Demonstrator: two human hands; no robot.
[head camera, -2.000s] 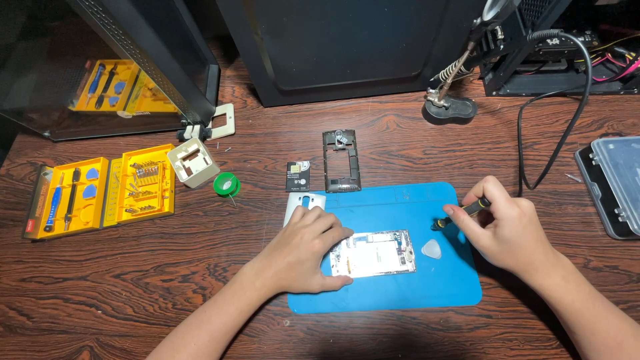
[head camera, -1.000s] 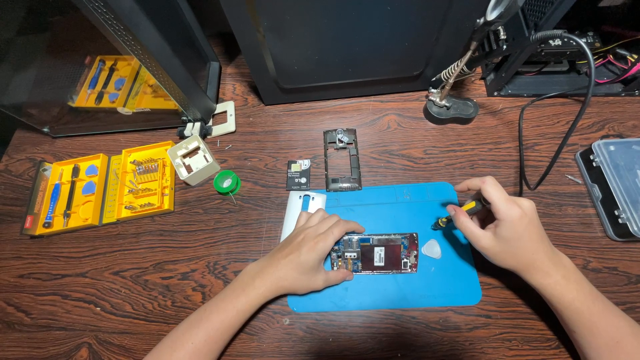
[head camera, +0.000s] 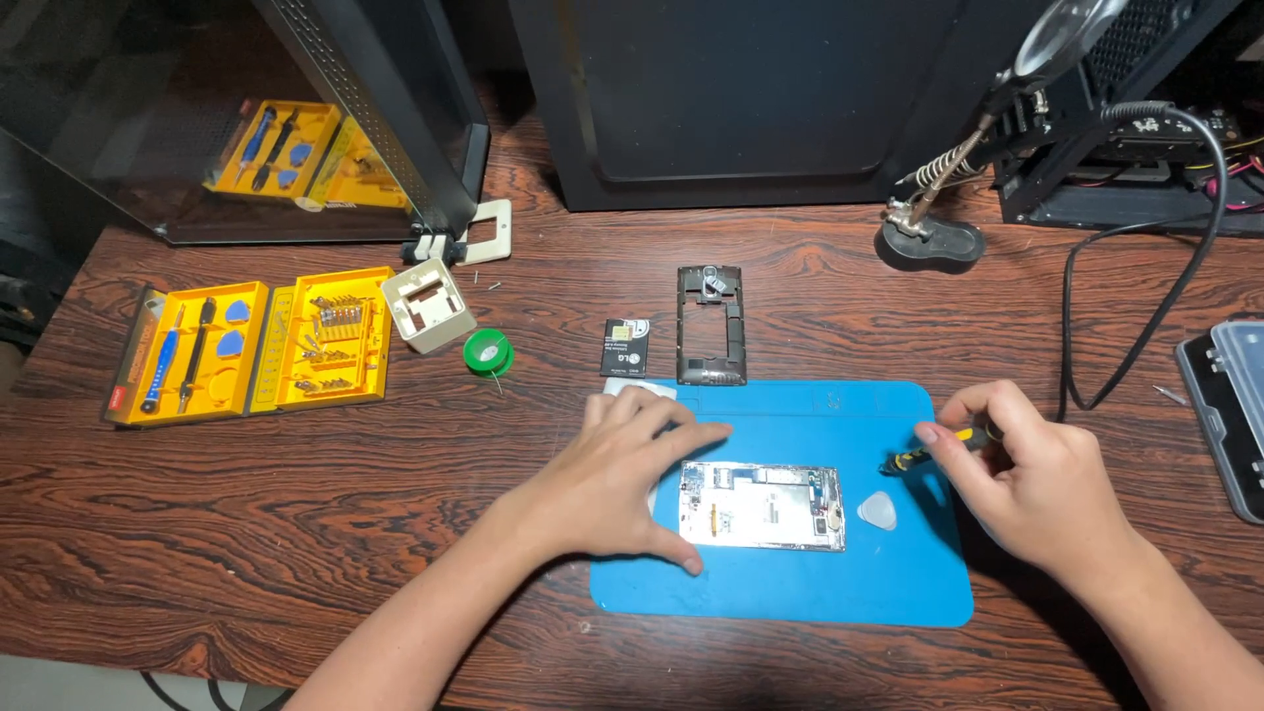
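An opened smartphone (head camera: 765, 506) lies with its inner board face up on a blue repair mat (head camera: 770, 592). Around its left end my left hand (head camera: 622, 474) is spread, thumb and fingers apart, holding nothing. My right hand (head camera: 1037, 484) grips a black and yellow screwdriver (head camera: 928, 453) over the mat's right edge. Between phone and right hand lies a whitish plastic opening pick (head camera: 877, 511). Behind the mat are a dark phone mid-frame (head camera: 711, 336) and an LG battery (head camera: 625, 348). A white phone back cover (head camera: 640, 388) is partly hidden under my left hand.
Left stand a yellow tool kit (head camera: 257, 346), a cream plastic box (head camera: 429, 305) and a green solder spool (head camera: 489, 353). Black computer cases (head camera: 721, 99), a magnifier stand (head camera: 930, 243) and a black cable (head camera: 1074, 346) are behind. A clear-lidded case (head camera: 1224, 415) sits at the right.
My left hand, earlier touching the phone's left end, has opened wider around it. The phone's inside looked dark red one second ago and now looks bright silver. My right hand still holds the screwdriver.
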